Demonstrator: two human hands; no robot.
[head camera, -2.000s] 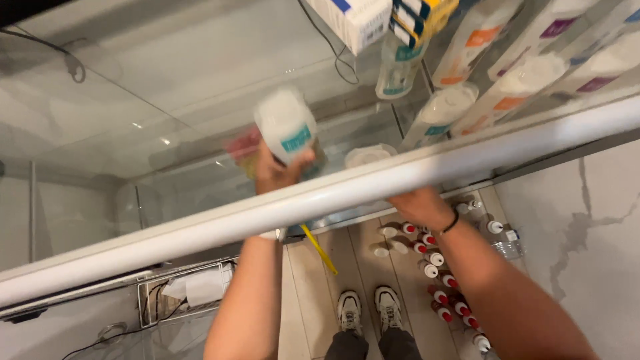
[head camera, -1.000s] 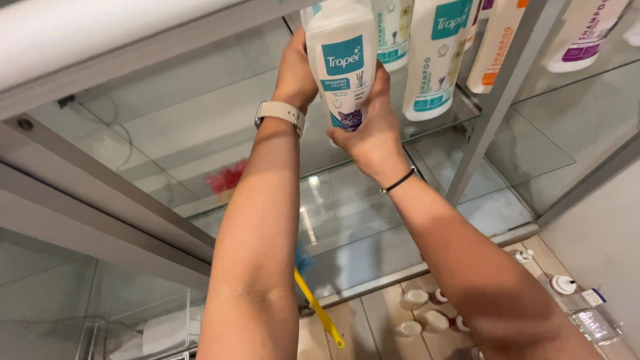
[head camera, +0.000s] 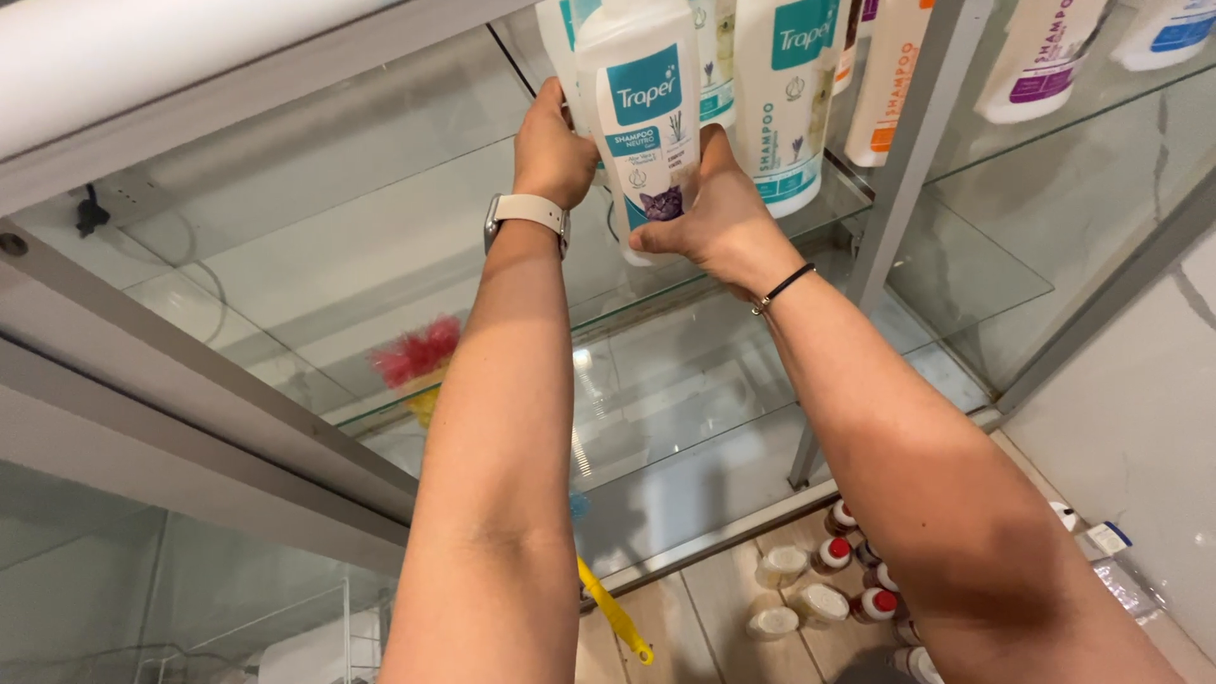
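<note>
My right hand (head camera: 708, 214) grips the lower part of a white Traper shampoo bottle (head camera: 646, 114) with a teal label and a cat picture, upright at the glass shelf's front. Behind it and partly hidden, another white bottle (head camera: 556, 28) with teal print is touched by my left hand (head camera: 553, 152); whether those fingers close on it I cannot tell. Just right of my right hand stands a larger teal-labelled shampoo bottle (head camera: 784, 104). More bottles, one with orange print (head camera: 888, 85) and one with purple print (head camera: 1040, 62), are farther right on the shelf.
A metal upright (head camera: 907, 161) divides the glass cabinet. A feather duster shows red bristles (head camera: 418, 351) behind the glass and a yellow handle (head camera: 616, 613) past its lower edge. Several small bottles with red caps (head camera: 874, 603) and pale-lidded containers (head camera: 822, 603) stand on the floor.
The view has shifted closer to the shelf since the first frame. My right hand, lower and away from the bottle then, is now on the cat-picture bottle. Since one second ago the hands have barely moved.
</note>
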